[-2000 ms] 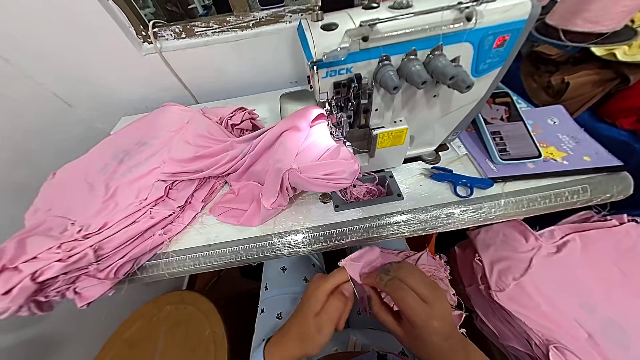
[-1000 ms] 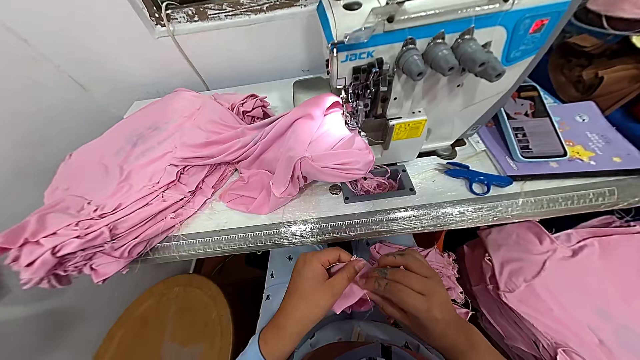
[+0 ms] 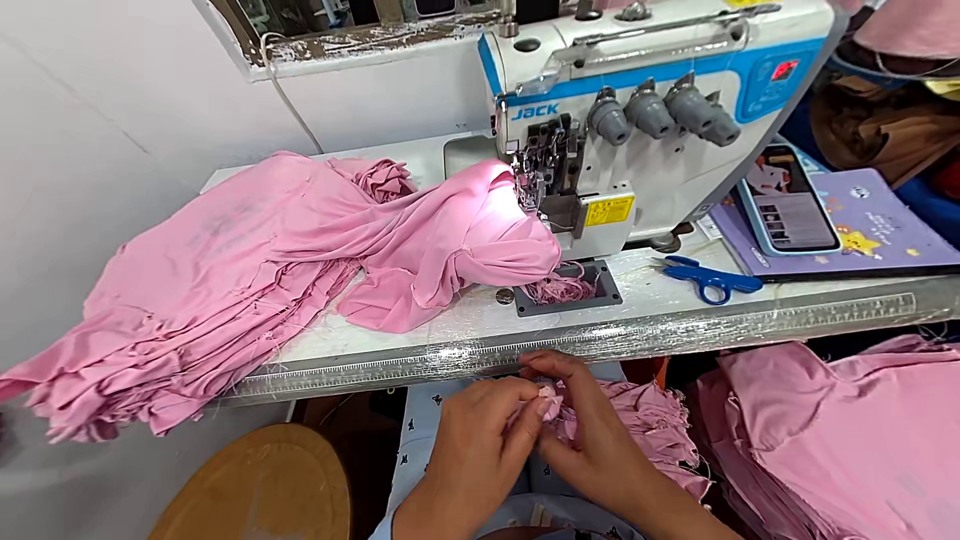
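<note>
My left hand (image 3: 484, 439) pinches a small gathered bit of pink fabric (image 3: 551, 403) between thumb and fingertips, over my lap. Close beside it, my right hand (image 3: 589, 431) has its fingers curved around the same bit; whether they grip it is unclear. A bunch of pink fabric with frayed edges (image 3: 652, 420) lies on my lap, partly behind the right hand. On the table above, a pink garment piece (image 3: 442, 255) sits at the needle area of a Jack overlock sewing machine (image 3: 555, 180), joined to or lying against a large pink fabric pile (image 3: 225, 247).
Blue thread snips (image 3: 712, 281) lie on the table (image 3: 450, 360) near its front edge. A phone (image 3: 791, 199) rests on a purple notebook (image 3: 892, 217). Thread scraps fill a small tray (image 3: 570, 306). More pink fabric (image 3: 862, 442) is stacked at lower right; a round brown stool top (image 3: 259, 487) stands lower left.
The right hand's fingers were closed near the left fingertips one second ago and are now raised and spread wider around the fabric. The cloth at the machine has stayed put.
</note>
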